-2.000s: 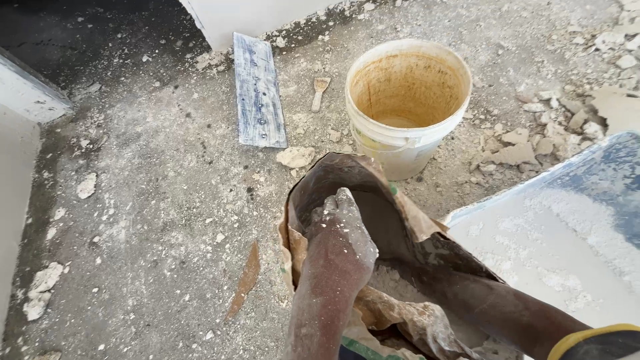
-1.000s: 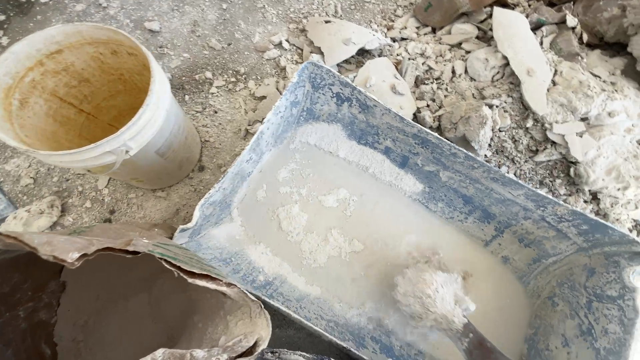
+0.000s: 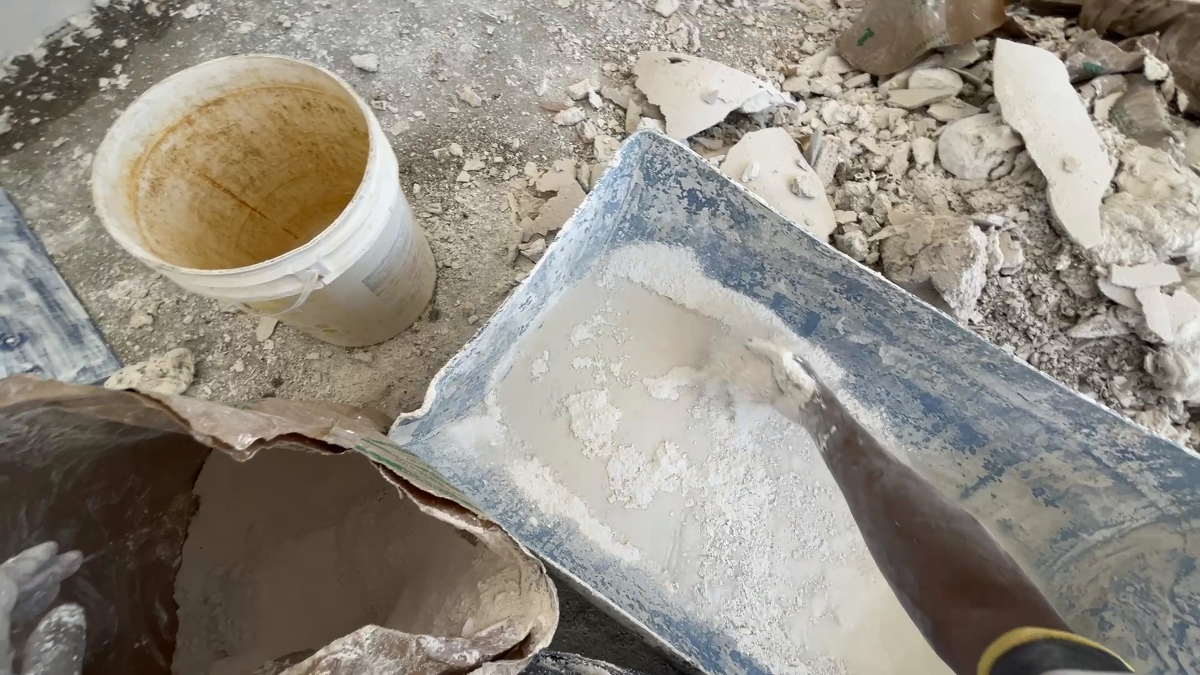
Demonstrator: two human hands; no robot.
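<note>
My right hand (image 3: 787, 375), coated in white powder, is over the far part of a blue mixing trough (image 3: 937, 347). Powder falls in a blur beside it; its fingers are too blurred to read. Milky liquid with clumps of white powder (image 3: 647, 469) lies in the trough. At the lower left, an opened paper sack (image 3: 441, 487) shows powder (image 3: 309, 544) inside. My left hand (image 3: 42, 600), also dusty, is at the frame's left edge by the sack's inner wall, partly cut off, with its fingers apart.
A white plastic bucket (image 3: 375, 272) with a stained inside stands behind the sack. A blue-white streaked board (image 3: 42, 300) lies on the floor at the left. Broken plaster pieces (image 3: 1050, 141) and rubble line the trough's far side. A brown bag (image 3: 914, 33) lies at the top right.
The view has swung right toward the trough. My right hand, holding a heap of powder low over the trough one second ago, is now farther up it, and more powder lies on the liquid.
</note>
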